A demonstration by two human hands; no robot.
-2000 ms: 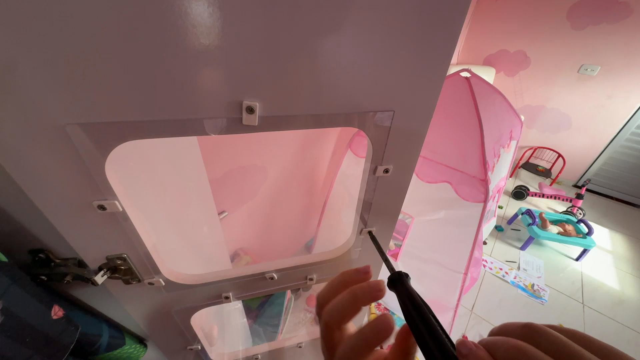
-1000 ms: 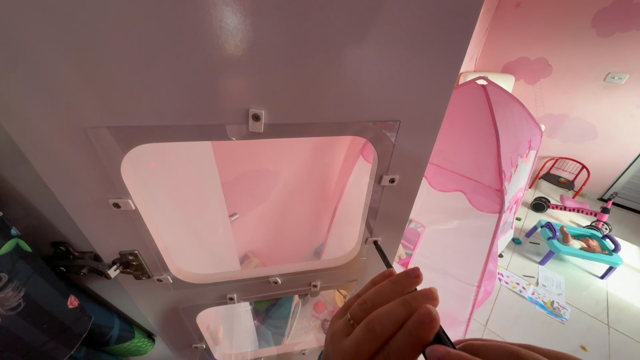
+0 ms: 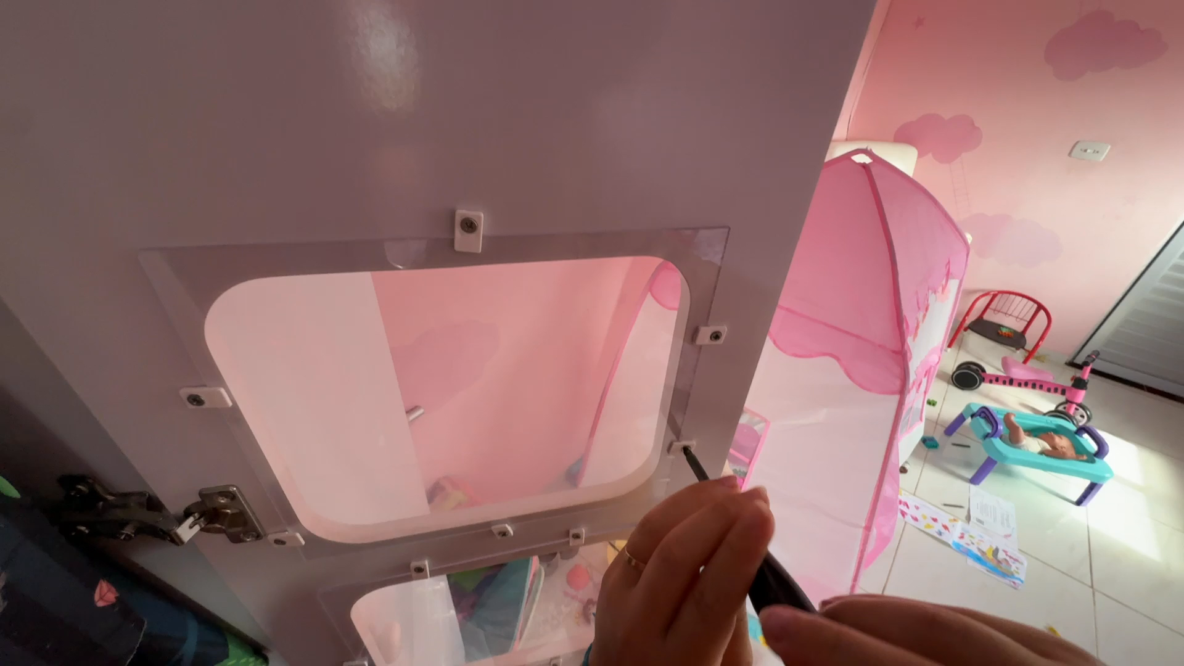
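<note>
My right hand (image 3: 916, 634) grips the black handle of a screwdriver (image 3: 775, 578) at the bottom right. The fingers of my left hand (image 3: 689, 569), one with a ring, close around the screwdriver's shaft. Its tip meets a small white plastic clip (image 3: 682, 448) at the lower right of a clear plastic pane (image 3: 708, 277). The pane covers a rounded opening in a grey cabinet door (image 3: 573, 120). More screwed clips hold its edges, among them one on top (image 3: 469, 231), one at the right (image 3: 710, 335) and one at the left (image 3: 204, 398).
A metal hinge (image 3: 227, 514) joins the door at the lower left, beside dark fabric (image 3: 65, 592). A second pane (image 3: 333, 601) lies below. Behind the door's right edge stand a pink play tent (image 3: 842, 268), a toy scooter (image 3: 1027, 381), a turquoise doll tub (image 3: 1036, 453) and a red chair (image 3: 1008, 310).
My left hand has closed from loosely spread fingers around the screwdriver's shaft. The tip stays at the lower right clip.
</note>
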